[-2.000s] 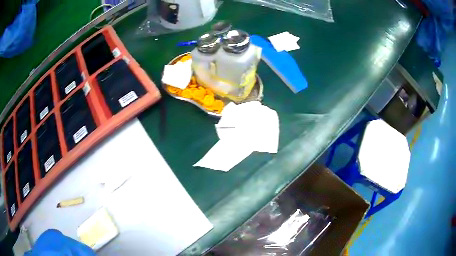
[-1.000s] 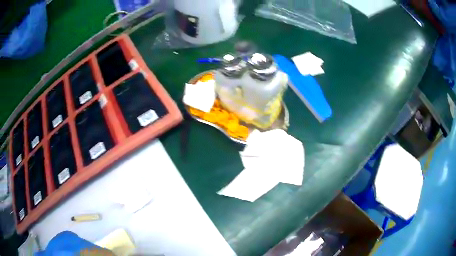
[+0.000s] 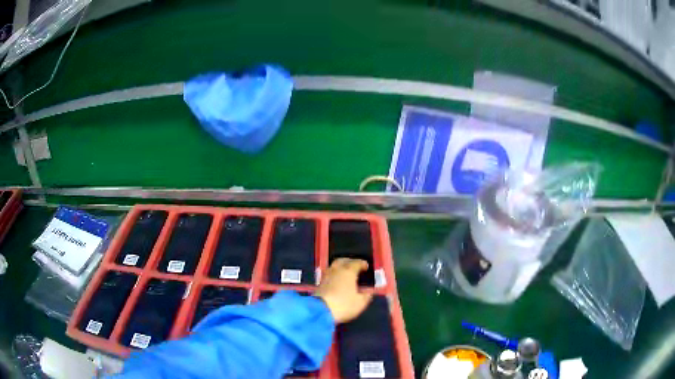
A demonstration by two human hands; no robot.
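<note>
A salmon-red tray [image 3: 253,288] holds black phones in two rows, most with a white label at the lower end. My left hand [image 3: 345,289], in a blue sleeve from the lower left, is over the right end of the tray. Its fingers are at the lower end of the glossy phone [image 3: 351,241] in the back right pocket; whether they grip it is unclear. Another phone [image 3: 368,340] lies in the front right pocket, just below the hand. The sleeve covers part of the front row. My right hand is out of view.
Right of the tray stand a bagged white tub [image 3: 507,240], a flat clear bag [image 3: 608,292] and a blue pen [image 3: 489,334]. A dish with orange finger cots [image 3: 468,357] and bottle caps show at the bottom edge. Bagged cards [image 3: 70,240] lie left.
The view has swung up and left to face the green backboard. The white mat has left the view, and my left hand now reaches over the tray's right end.
</note>
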